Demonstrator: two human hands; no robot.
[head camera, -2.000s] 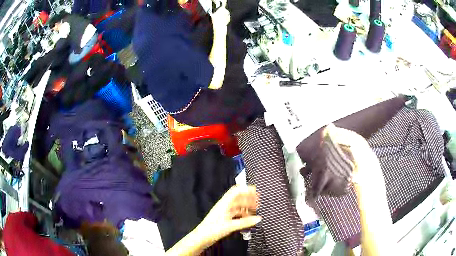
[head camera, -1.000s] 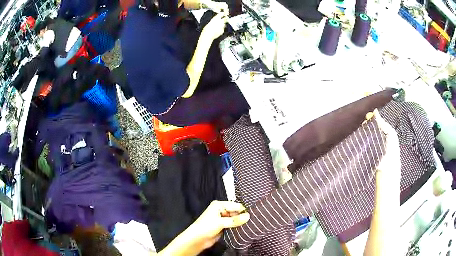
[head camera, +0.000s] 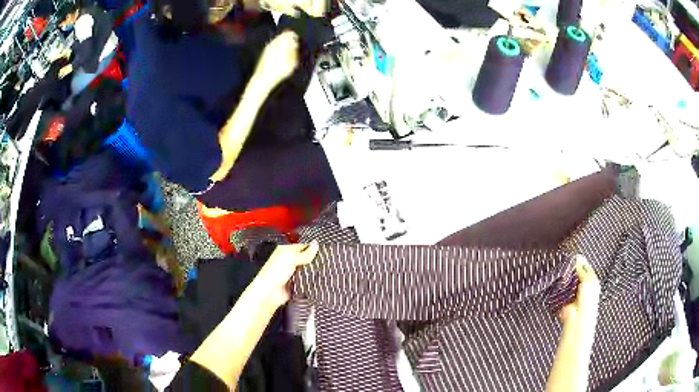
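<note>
A striped knit fabric piece (head camera: 437, 282), dark maroon-brown with thin white lines, is stretched level between my hands. My left hand (head camera: 295, 264) pinches its left end. My right hand (head camera: 580, 287) holds its right end. Behind and below it, the part-sewn striped garment (head camera: 628, 306) lies heaped on the table's right side. A plain dark panel (head camera: 536, 210) shows above the held piece, partly hidden by it. More striped cloth (head camera: 356, 356) hangs below my left hand.
A screwdriver (head camera: 429, 145) lies on the white table (head camera: 475, 180). Thread cones (head camera: 498, 76) stand at the back, beside a sewing machine (head camera: 406, 76). Another person's forearm (head camera: 249, 115) and navy clothing are at upper left. A red stool (head camera: 249, 222) and purple garment bundles (head camera: 111, 298) are left.
The striped piece, slanting down to the left one second ago, is now level. My left hand has moved up and left; my right hand has moved down. The view has shifted.
</note>
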